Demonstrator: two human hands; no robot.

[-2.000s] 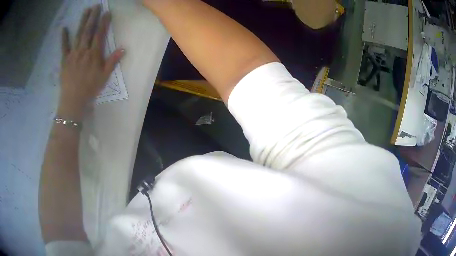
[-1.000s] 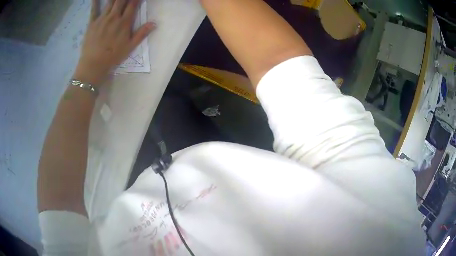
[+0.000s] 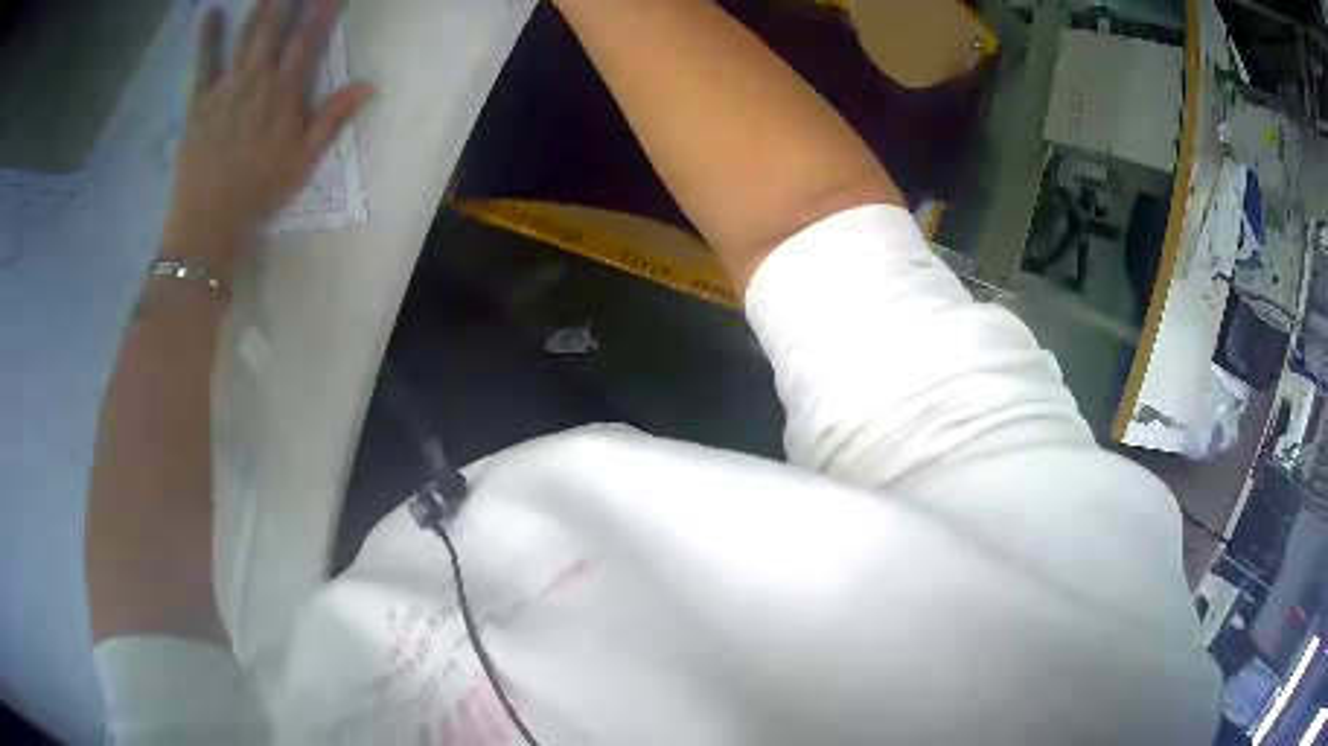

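The printed paper pattern [image 3: 338,201] lies on the pale table at the upper left, with thin dark lines near its corner. My left hand [image 3: 262,124] rests palm down on it, fingers spread, its fingertips close to or past the top edge; I see nothing held. A dark grey fabric panel [image 3: 66,80] lies at the far upper left. My right forearm reaches up past the top edge, so my right hand is out of the picture.
The table edge [image 3: 396,277] runs down beside my body. Below it lie dark cloth [image 3: 546,124], a tan template with yellow edging [image 3: 612,248] and a rounded tan template [image 3: 918,37]. A small clear scrap [image 3: 571,340] lies lower. Another workbench [image 3: 1165,335] stands at the right.
The whole view has shifted and turned slightly with the head. My left hand stays flat in about the same place on the pattern. The right hand stays out of the picture.
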